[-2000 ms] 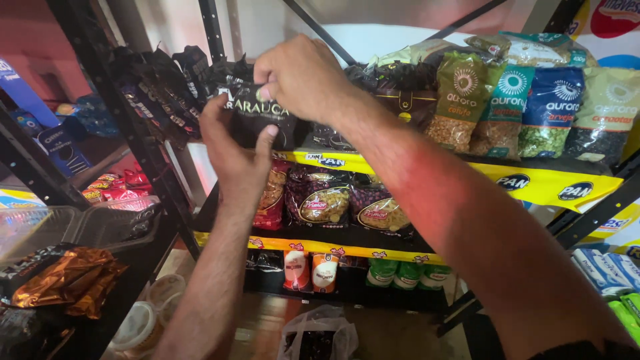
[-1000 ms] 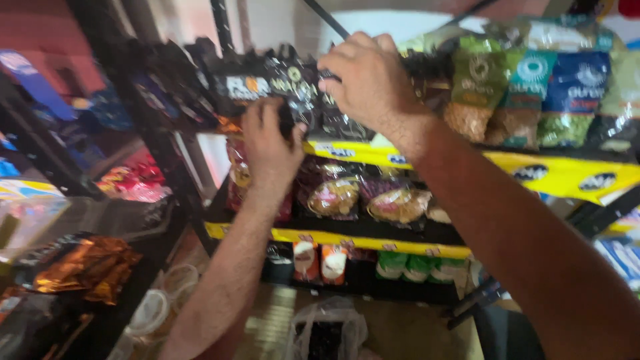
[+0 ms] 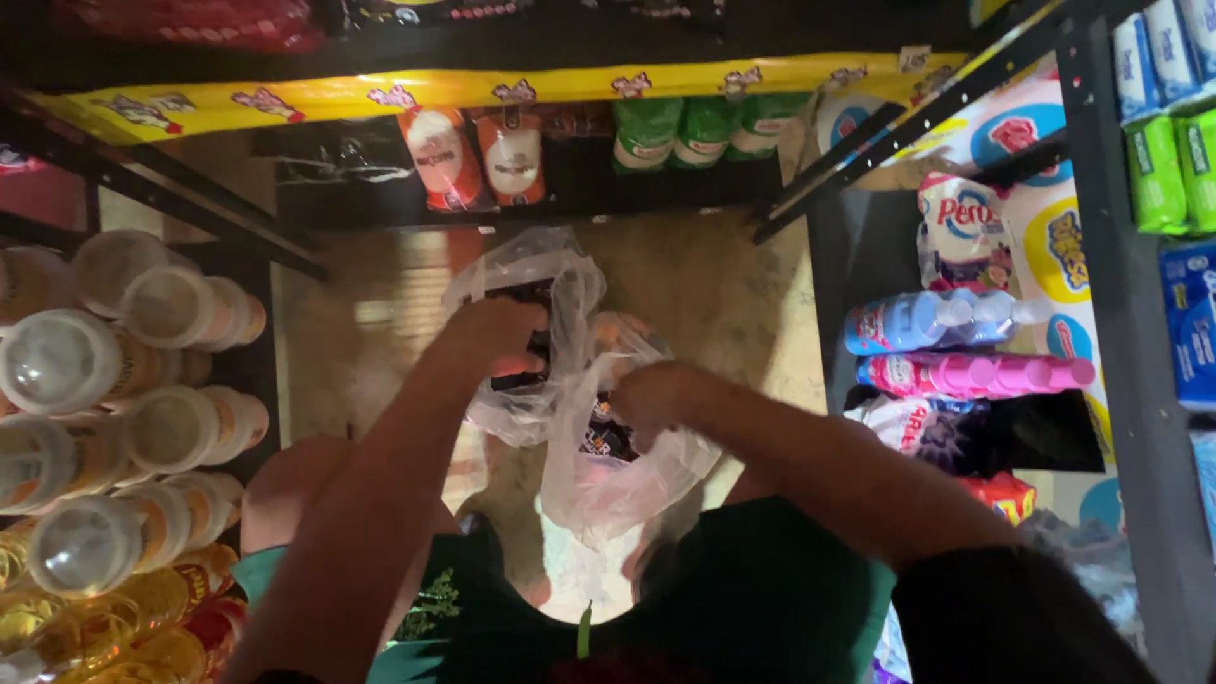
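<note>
Two clear plastic bags stand side by side on the floor between the shelves. My left hand reaches into the mouth of the left plastic bag, over dark packets; whether its fingers grip one cannot be told. Inside the right bag is my right hand, fingers bent down beside a black printed packet. Its fingertips are partly hidden, so its hold is unclear.
Plastic tubs and oil bottles line the left side. Orange-and-white packages and green packages sit on the low shelf ahead. Blue bottles and pink bottles lie at the right, beside a black shelf post.
Both hands have left the black packets on the upper shelf and moved down into the plastic bags on the floor. The view has tilted far downward.
</note>
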